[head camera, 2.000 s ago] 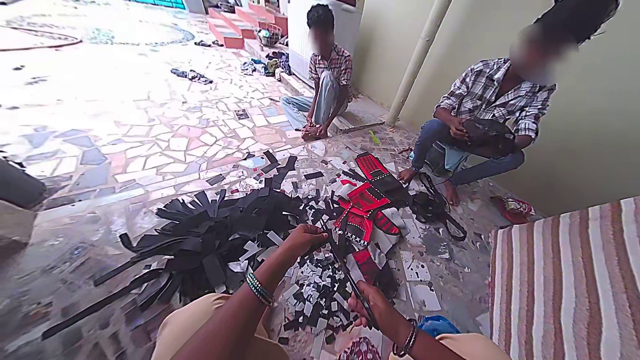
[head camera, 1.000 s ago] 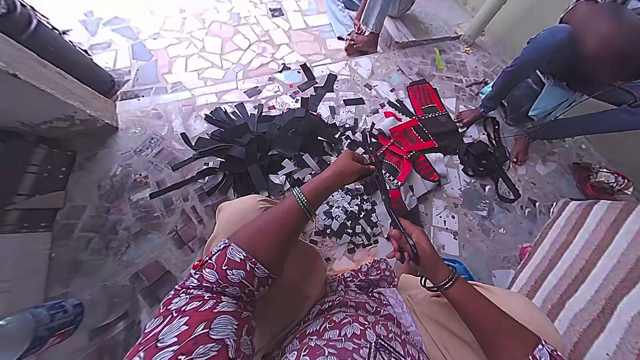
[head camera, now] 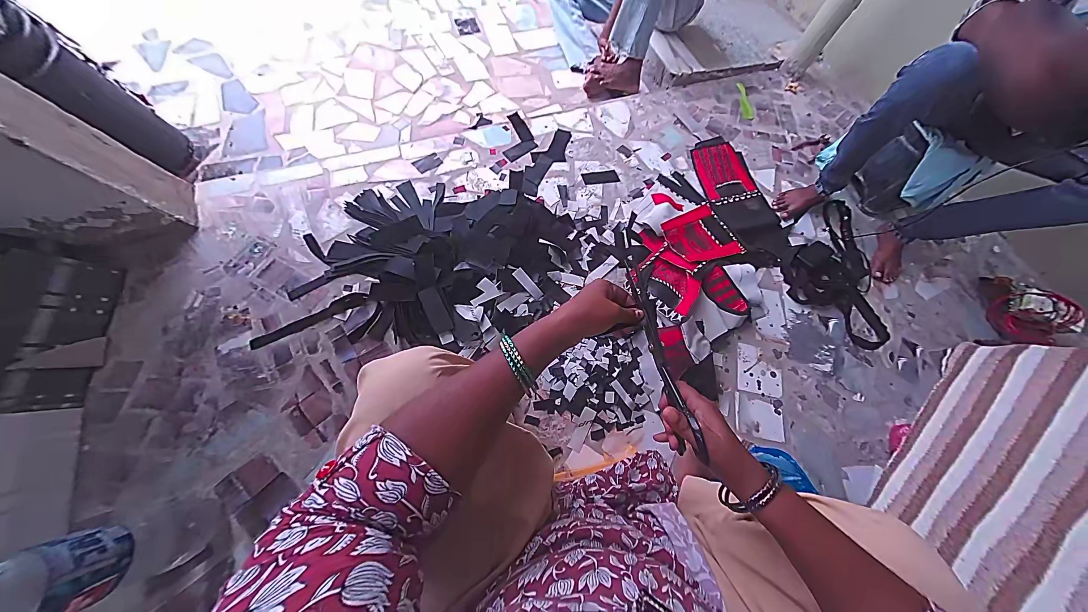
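My right hand point(head camera: 710, 433) is closed around the handles of long dark scissors point(head camera: 656, 340), whose blades point away from me. Close beside the blades, the fingers of my left hand point(head camera: 602, 308) are pinched together; whatever is between them is too small to tell. Under and around my hands lie many small black and white cut pieces point(head camera: 599, 382). A heap of black strips point(head camera: 459, 246) spreads to the left. Red and black trimmed fabric pieces point(head camera: 701, 234) lie just beyond the scissors on the right.
A person point(head camera: 952, 127) sits at the right near tangled black straps point(head camera: 837, 272); another person's feet point(head camera: 614, 76) rest at the top. A striped mat point(head camera: 994, 459) is at lower right, with red cord point(head camera: 1033, 313) behind it. A bottle point(head camera: 72, 565) lies at lower left, below a low wall point(head camera: 93, 161).
The view has tilted down since the oldest frame. My hands stay close together at the scissors, over the cut pieces.
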